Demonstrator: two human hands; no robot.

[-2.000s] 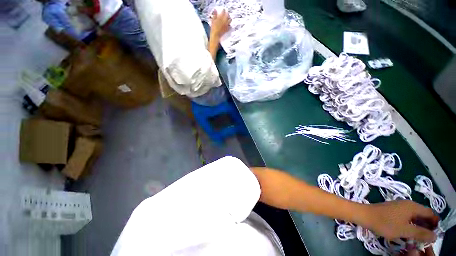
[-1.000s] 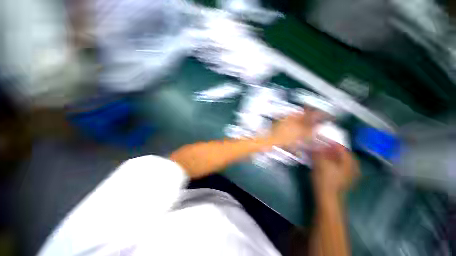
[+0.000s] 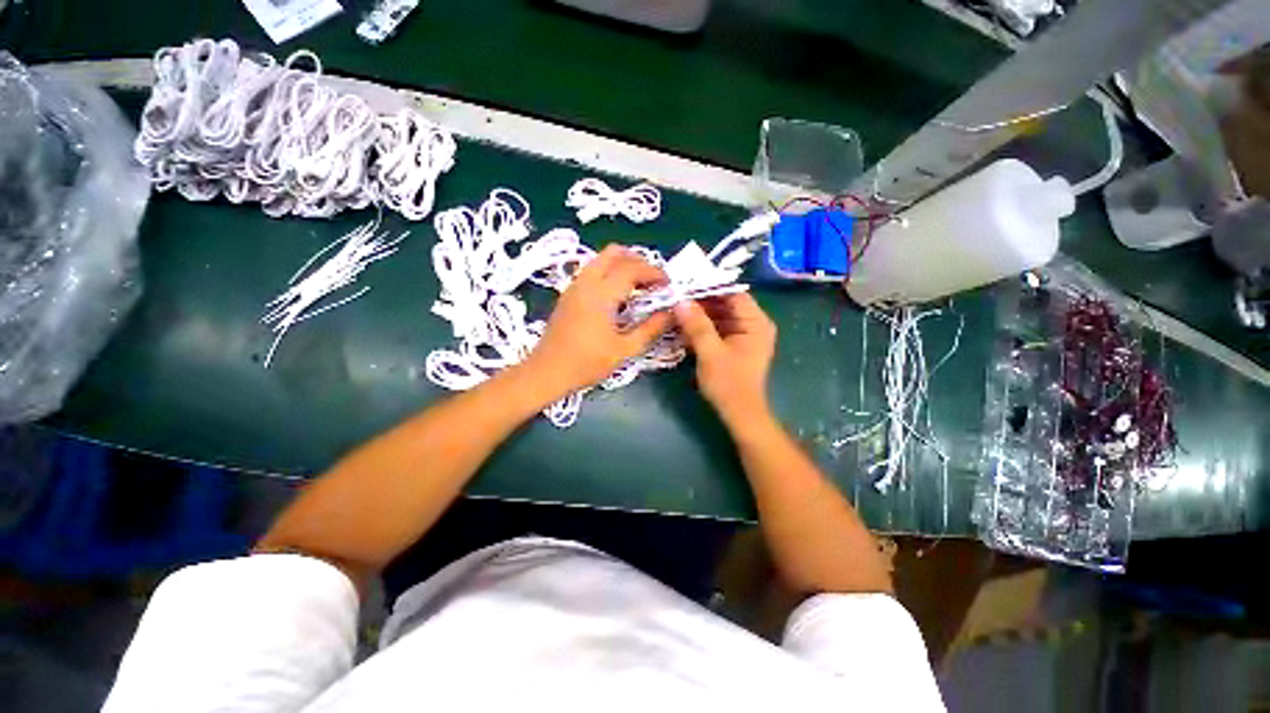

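My left hand (image 3: 602, 318) and my right hand (image 3: 730, 341) meet over the bench, both on a white coiled cable (image 3: 676, 291). A white connector end sticks out to the upper right, and a small white piece shows at the fingers. The fingers hide part of the coil. A loose pile of white coiled cables (image 3: 481, 286) lies left of and under my left hand. A single coil (image 3: 613, 202) lies above the pile.
A dense row of coils (image 3: 279, 132), thin white strands (image 3: 327, 283) and a clear bag (image 3: 63, 237) are left. Right are a blue block (image 3: 811, 243), a translucent bottle (image 3: 961, 234), hanging white wires (image 3: 907, 397) and a clear tray (image 3: 1014, 460) with dark red wires.
The view has swung right, bringing the blue block, bottle and tray into sight. My right hand now shows clearly, and both hands are together on one coiled cable.
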